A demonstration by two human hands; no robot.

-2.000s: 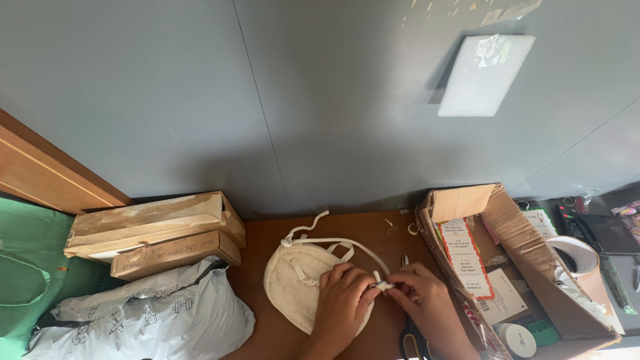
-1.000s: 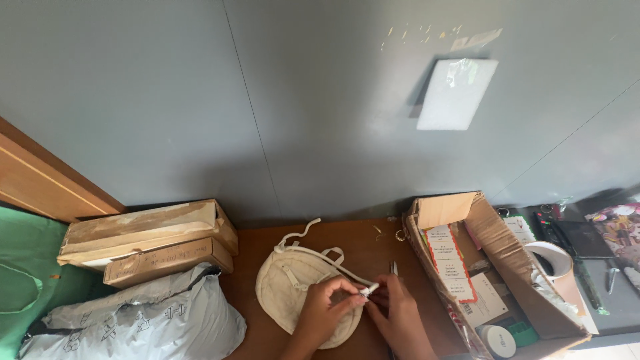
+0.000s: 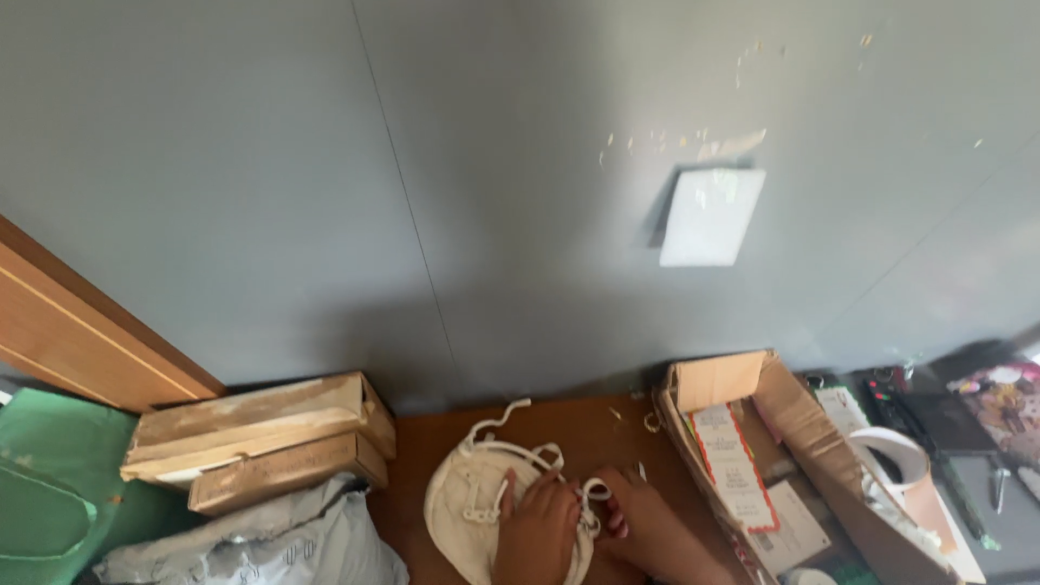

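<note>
A round cream fabric piece (image 3: 455, 508) with cords and loops lies on the brown table, low in the middle of the head view. My left hand (image 3: 540, 524) rests over its right part, fingers bent at the base of a cord. My right hand (image 3: 642, 520) is beside it, thumb and fingers at a small white cord loop (image 3: 597, 489) near the fabric's right edge. Both hands seem to pinch the cord there; their fingertips are partly hidden and blurred. A loose cord end (image 3: 508, 416) curls up from the fabric's top.
Cardboard boxes (image 3: 244, 431), a grey plastic mailer (image 3: 268, 544) and a green bag (image 3: 49, 479) stand left. An open cardboard box (image 3: 812, 431) holding printed cards (image 3: 735, 467) is right, with a roll of tape (image 3: 894, 455) beside it. A grey wall rises behind.
The cord between my hands now forms a small loop by the fabric's right edge. My left hand lies flatter over the fabric than before. The view has shifted.
</note>
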